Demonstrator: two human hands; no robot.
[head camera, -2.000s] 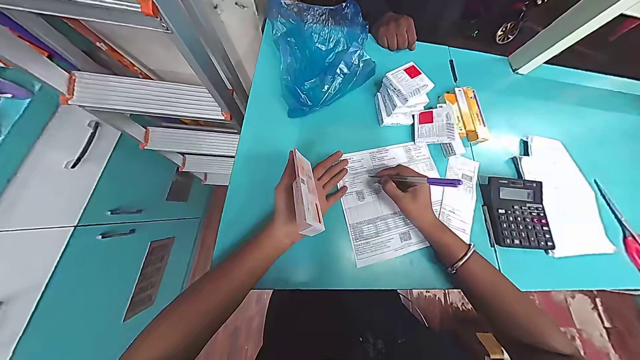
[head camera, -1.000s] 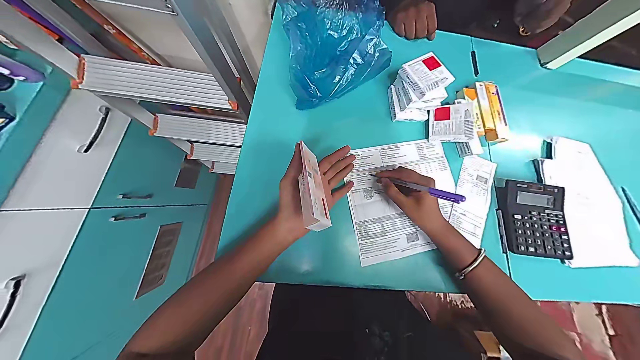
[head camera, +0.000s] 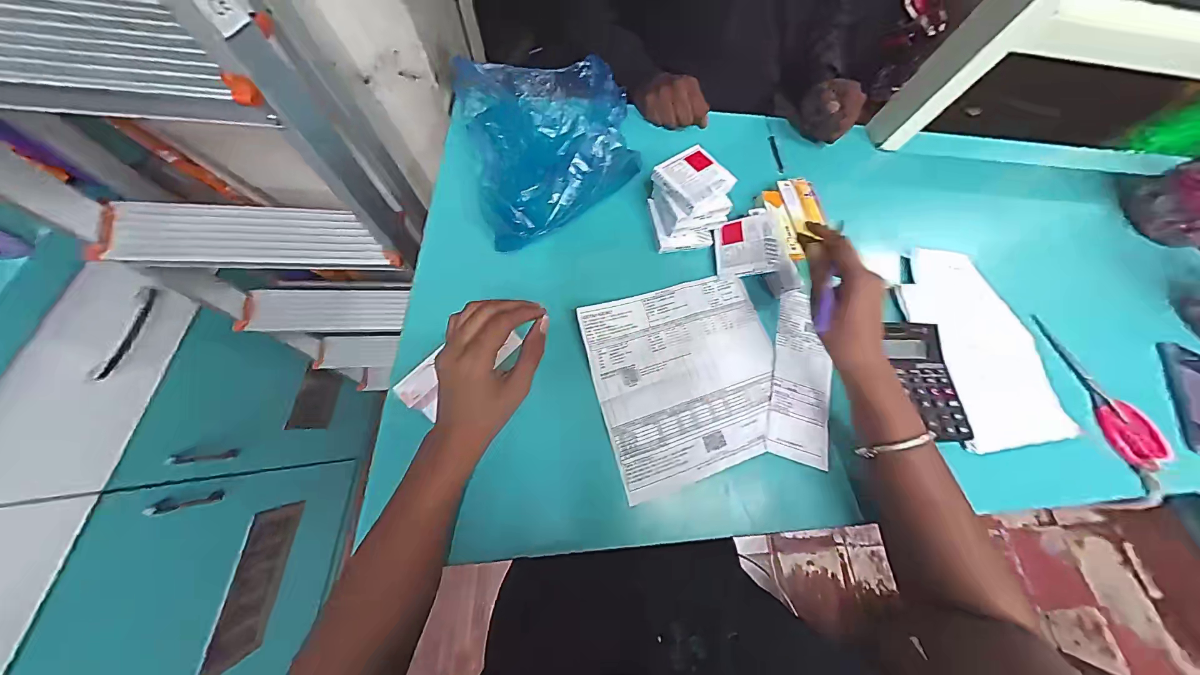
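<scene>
My left hand (head camera: 492, 361) is over the table's left side, thumb and fingers curved near each other with nothing visible between them. Partly beneath it a white carton (head camera: 419, 386) lies on the teal table (head camera: 525, 487). My right hand (head camera: 844, 300) holds a purple pen (head camera: 825, 307), its fingertips at the yellow cartons (head camera: 799, 208). Nearby are a stack of white cartons (head camera: 694, 192) and another white carton with a red square (head camera: 747, 246). A printed sheet (head camera: 680, 384) lies between my hands, with a narrower printed slip (head camera: 800, 384) along its right side.
A blue plastic bag (head camera: 548, 150) lies at the back left. Another person's hands (head camera: 671, 99) rest at the far edge, near a dark pen (head camera: 776, 154). To the right are a calculator (head camera: 928, 380), white papers (head camera: 984, 356) and red-handled scissors (head camera: 1130, 433). A metal ladder (head camera: 248, 234) stands at left.
My left hand has let go of the white carton, which now lies on the table. My right hand has moved from the printed sheet to the yellow cartons, still with the pen.
</scene>
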